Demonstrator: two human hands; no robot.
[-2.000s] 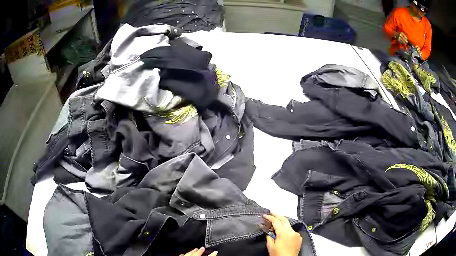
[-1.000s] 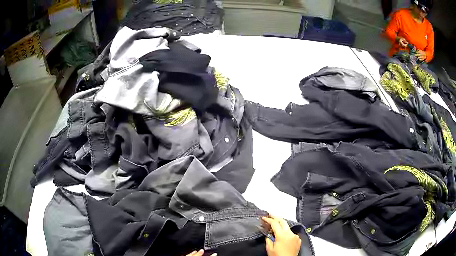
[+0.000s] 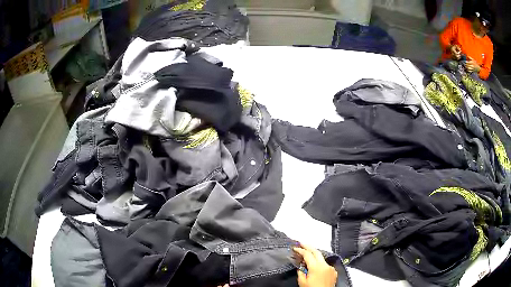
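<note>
A dark grey and black denim garment (image 3: 263, 259) lies across the near edge of the table, with a stiff double-stitched grey strip and a metal button near the strip's left end. My right hand (image 3: 317, 270) is at the strip's right end, its fingertips closed on the cloth edge. A small bluish thing shows between the fingers and thumb; I cannot tell what it is. Of my left hand only a sliver (image 3: 225, 285) shows at the bottom edge, by the same garment; its fingers are out of the picture.
A high heap of grey and black garments (image 3: 196, 160) stands at left on the white table (image 3: 291, 75). More garments with yellow embroidery (image 3: 409, 196) lie at right. A person in orange (image 3: 468, 47) is at the far right. A blue crate (image 3: 364, 38) stands beyond the table.
The view has tilted slightly, so the table sits lower. My left hand has dropped almost out of the picture. My right hand stays at the same part of the strip.
</note>
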